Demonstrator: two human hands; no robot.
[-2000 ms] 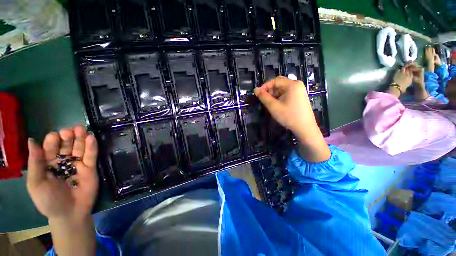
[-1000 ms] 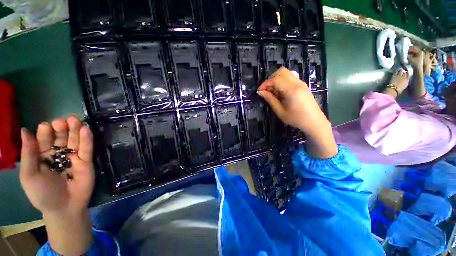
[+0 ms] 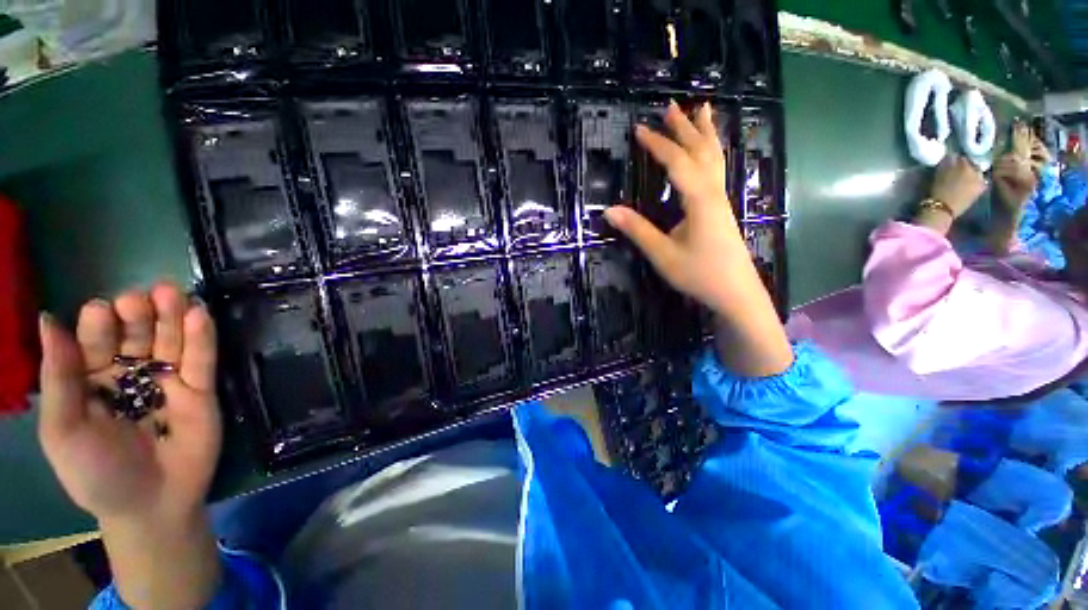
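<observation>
A large shiny black tray [image 3: 358, 277] with rows of rectangular pockets lies on the green bench. Dark flat parts with stepped outlines sit in its pockets. My left hand [image 3: 137, 441] is palm up at the left of the tray, cupped under a small pile of tiny dark and silvery components [image 3: 137, 391]. My right hand [image 3: 704, 226] is over the right part of the tray, its thumb and fingers spread apart, with nothing seen between them. It hides some pockets. Whether its fingertips touch the tray cannot be told.
A red bin [image 3: 14, 304] is at the left edge. A person in a pink sleeve [image 3: 931, 304] works at the right, near two white rings [image 3: 926, 117]. Another black tray [image 3: 650, 435] shows below the bench edge. A clear plastic sheet [image 3: 78, 26] is at the top left.
My right hand has opened from a thumb-and-finger pinch, its fingers now spread over the tray. My left hand has shifted slightly left. The neighbour's hands have moved.
</observation>
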